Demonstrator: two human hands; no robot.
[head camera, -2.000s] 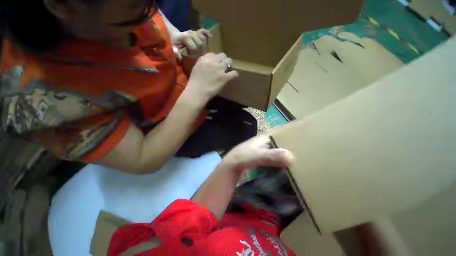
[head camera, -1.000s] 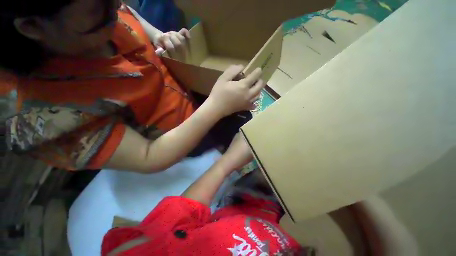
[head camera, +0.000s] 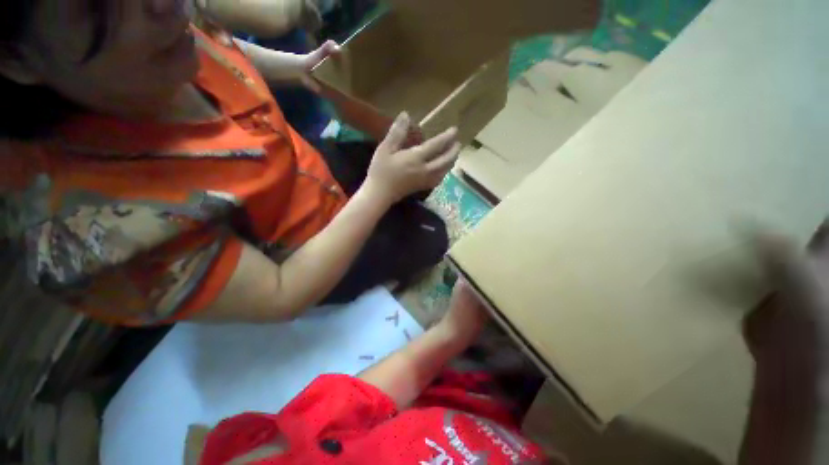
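A large plain tan cardboard panel (head camera: 627, 218) fills the right side, its dark double edge running diagonally at the lower left. My left hand (head camera: 466, 307) reaches under that edge; its fingers are hidden by the board, so its grip cannot be seen. My right hand (head camera: 768, 263) is a motion-blurred shape over the right part of the panel; its fingers cannot be made out. More tan board (head camera: 700, 409) shows below the panel.
A co-worker in an orange top (head camera: 286, 173) sits at left, both hands at an open cardboard box (head camera: 400, 68). A slotted flat blank (head camera: 545, 118) lies on the green floor (head camera: 632, 32). A white sheet (head camera: 264, 363) is beside my red sleeve, with brown stacked material (head camera: 45, 363) at far left.
My left hand has gone from the panel's edge, thumb on top, to underneath it. My right hand has risen from the lower right to over the panel. The co-worker's box has tilted and shifted left.
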